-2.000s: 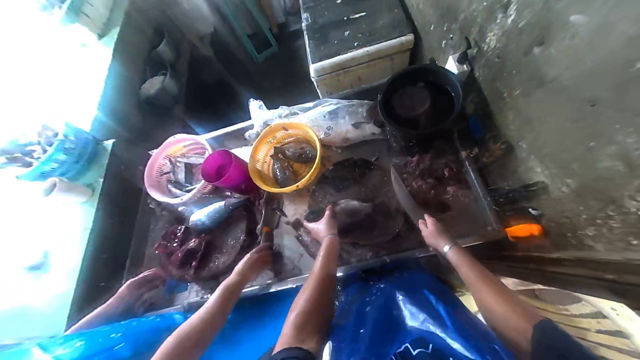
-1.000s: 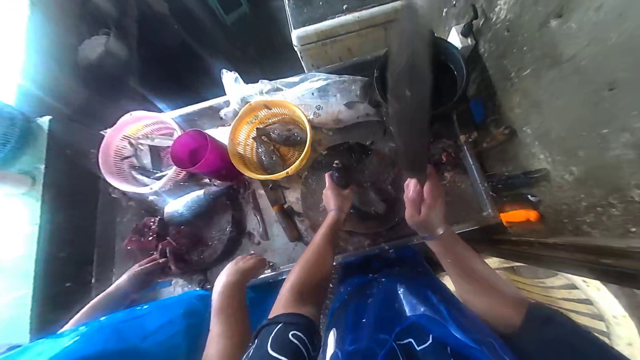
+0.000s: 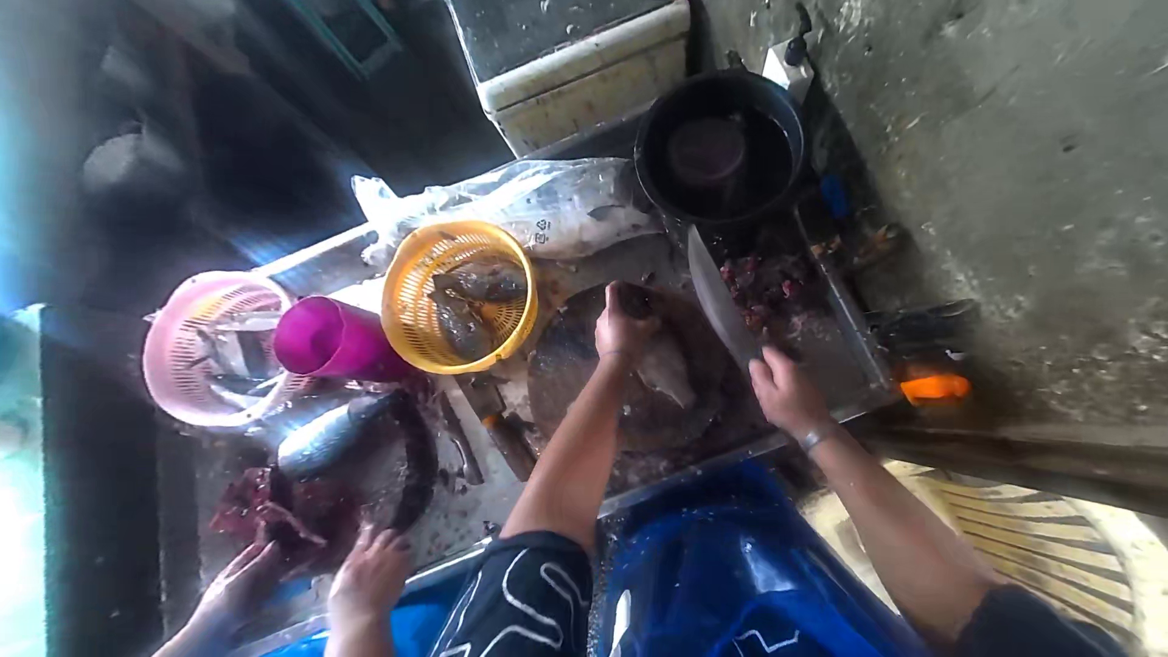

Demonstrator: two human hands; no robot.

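Note:
On a round chopping board (image 3: 570, 383) lies a fish (image 3: 666, 370), its upper end under my left hand (image 3: 625, 328), which grips it. My right hand (image 3: 787, 392) holds a large knife (image 3: 718, 292) by its handle, to the right of the board, with the blade slanting up and left toward a black basin (image 3: 721, 151). Dark red scraps (image 3: 766, 287) lie beside the blade. Left of the board are a yellow plastic basket (image 3: 397, 319) with several fish in it and a cleaver (image 3: 497, 424) lying flat.
A co-worker's hands (image 3: 370, 570) are at the lower left, by a silvery fish (image 3: 328, 438) and red flesh (image 3: 306, 511). A magenta plastic container (image 3: 342, 342) leans by a pink basket (image 3: 160, 365). A plastic bag (image 3: 557, 210) lies along the far edge, near a white cooler box (image 3: 584, 82).
The knife was raised and blurred one second ago; now it is lower, beside the board. The co-worker's nearer hand has moved left to the red flesh.

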